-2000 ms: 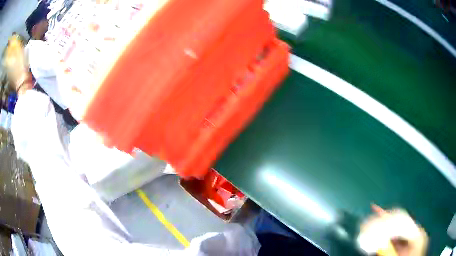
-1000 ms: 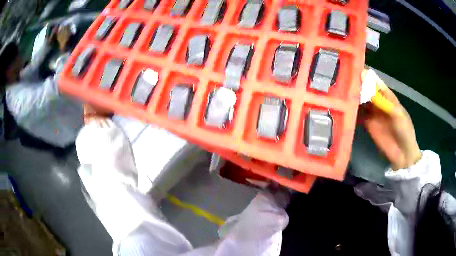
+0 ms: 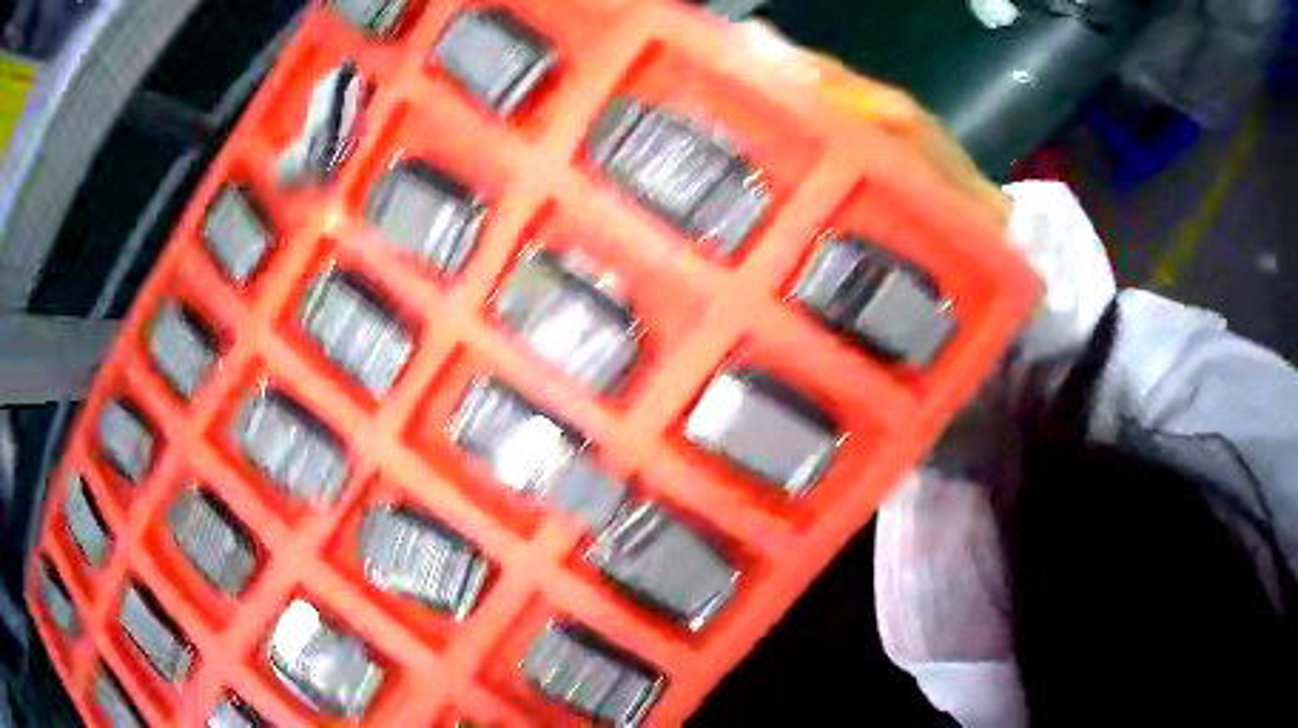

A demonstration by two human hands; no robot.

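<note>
A red-orange compartment tray (image 3: pixel 719 316) fills most of the head view, tilted and close to the camera. Its square pockets hold silver-grey metal watches (image 3: pixel 676 174), one in most visible pockets; one near the lower middle (image 3: pixel 662 562) sits touching its neighbour across the pocket wall. My right hand (image 3: pixel 890 117) is blurred and partly hidden at the tray's upper right edge, gripping it, with yellow-orange on the fingers. My left hand is not in view.
The green bench top (image 3: pixel 982 71) shows behind the tray at the top. A pale metal strip (image 3: pixel 64 356) runs at the left. At the upper right are a blue object (image 3: pixel 1150 135) and a grey floor with a yellow line (image 3: pixel 1210 199).
The tray has turned and moved left, closer to the camera. My right hand has gone from beside the tray to its edge. My left arm has left the view.
</note>
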